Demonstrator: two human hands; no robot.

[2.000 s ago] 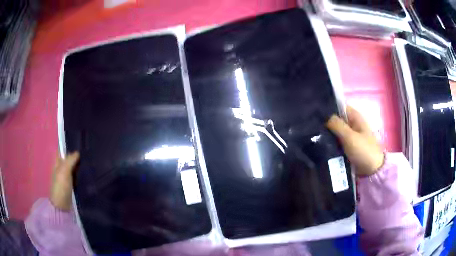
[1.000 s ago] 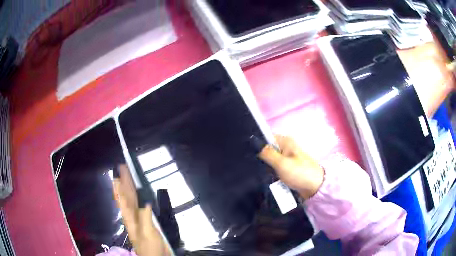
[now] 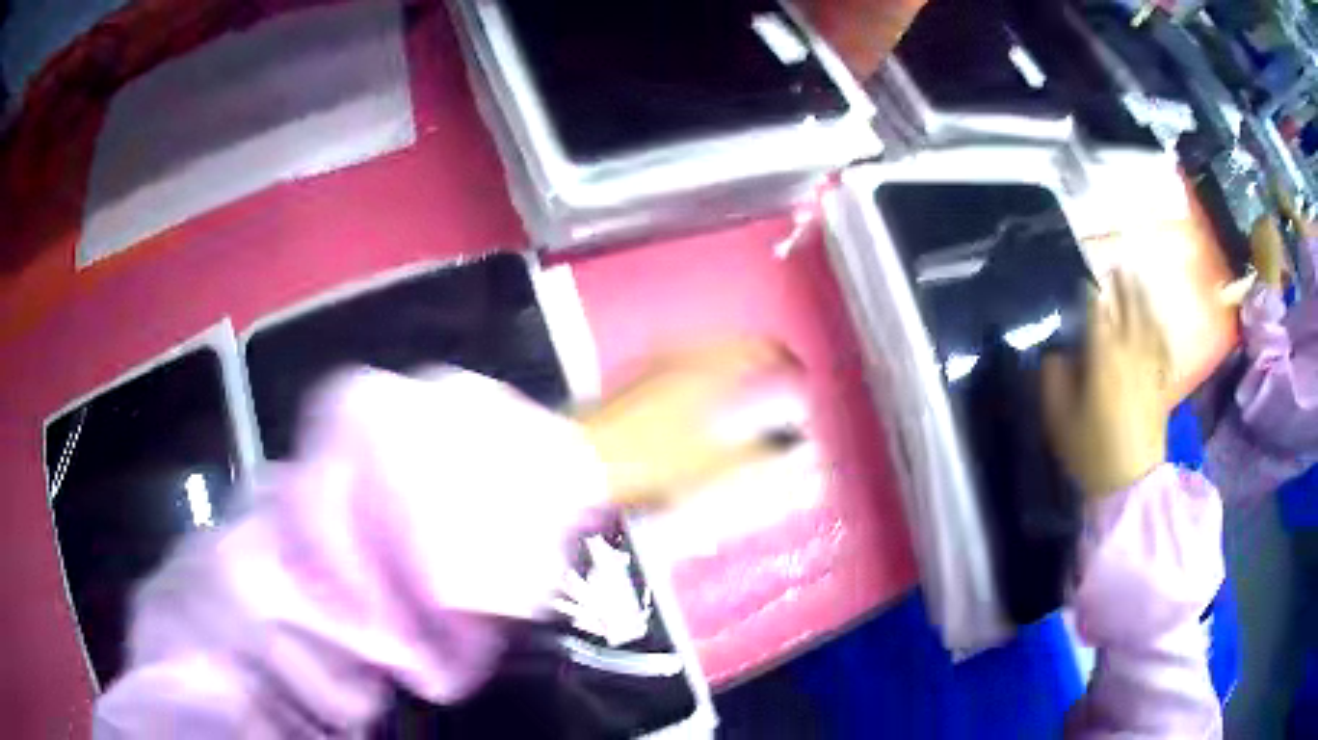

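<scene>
My left hand [image 3: 694,427] is blurred and stretched across to the right over the pink mat, with nothing visible in it. Dark caps show at its fingertips. Its sleeve covers part of a black tablet [image 3: 405,340] lying in front of me. A second black tablet [image 3: 130,477] lies close beside it on the left. My right hand [image 3: 1113,383] is at the right edge of a black tablet [image 3: 983,260] on top of a white-edged stack. Its thumb side lies over the glass; whether it grips the edge is unclear.
Another stack of tablets [image 3: 679,72] stands at the far side, with more tablets [image 3: 983,65] at the upper right. A pale sheet [image 3: 253,123] lies at the far left on the pink-red mat [image 3: 434,210]. Blue material [image 3: 882,672] shows below the bench edge. Another person's pink sleeve [image 3: 1272,383] is at far right.
Both hands have left the two front tablets. My left hand has crossed rightwards over the mat, and my right hand has moved to the right-hand stack. The view has shifted right.
</scene>
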